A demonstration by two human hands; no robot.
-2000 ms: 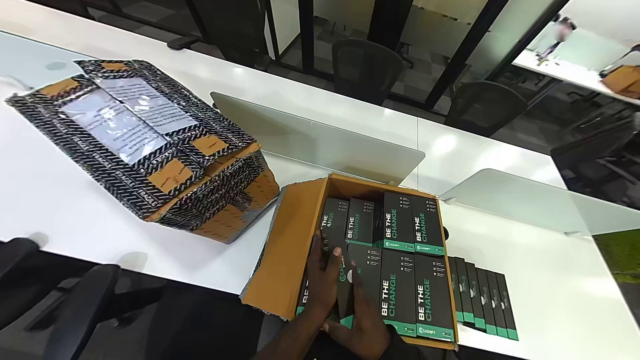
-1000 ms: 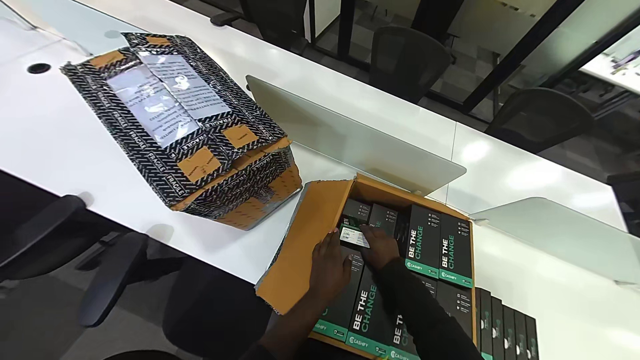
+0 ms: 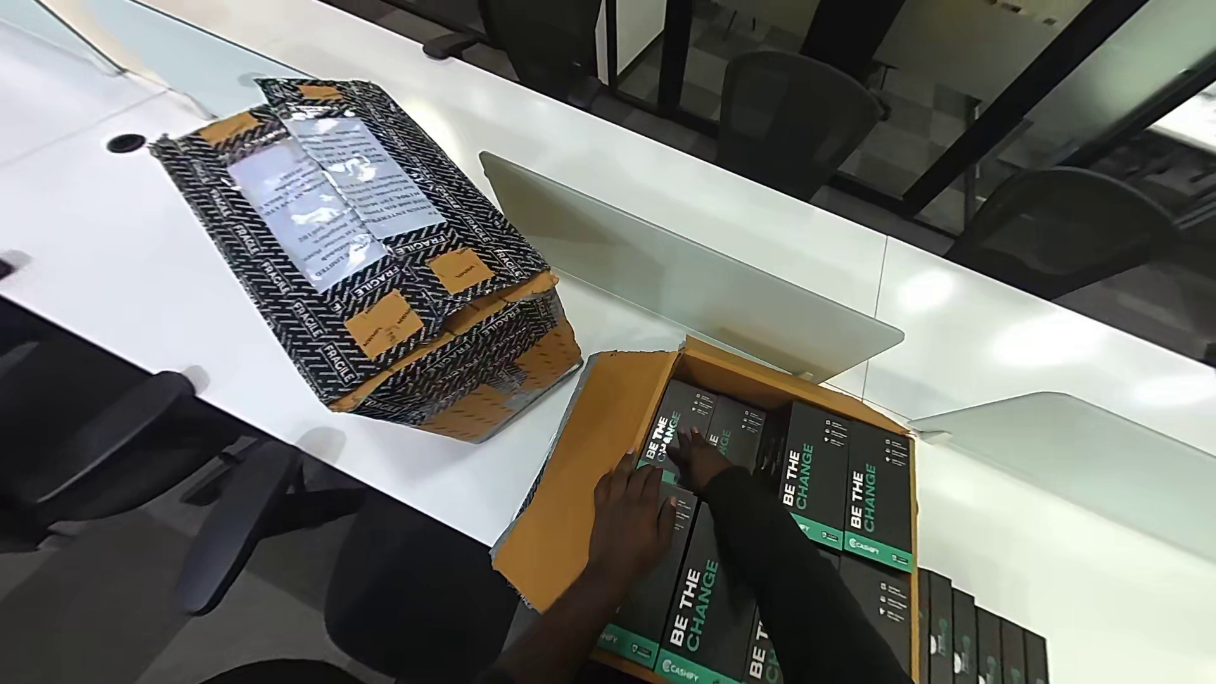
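An open cardboard carton (image 3: 589,475) holds several black product boxes with green bands, packed in two rows. My left hand (image 3: 635,513) rests at the carton's left part, its fingers over the near edge of a black box (image 3: 686,404) in the upper left corner. Just right of it, my right hand (image 3: 698,459) reaches down onto the same box and the one beside it, fingertips bent. Whether either hand grips a box cannot be told. Below my hands lie more black boxes (image 3: 698,603), partly hidden by my right forearm.
A closed-looking carton wrapped in black fragile tape (image 3: 380,275) stands left on the white desk (image 3: 446,484). A frosted divider (image 3: 684,271) runs behind the open carton, another divider (image 3: 1073,456) to its right. Several black boxes (image 3: 964,632) stand in a row at lower right. Office chairs (image 3: 788,119) are beyond.
Two seconds ago my hands were over the near row of boxes; now they are at the far left corner. A black box lies in the corner where my hands held one a second ago.
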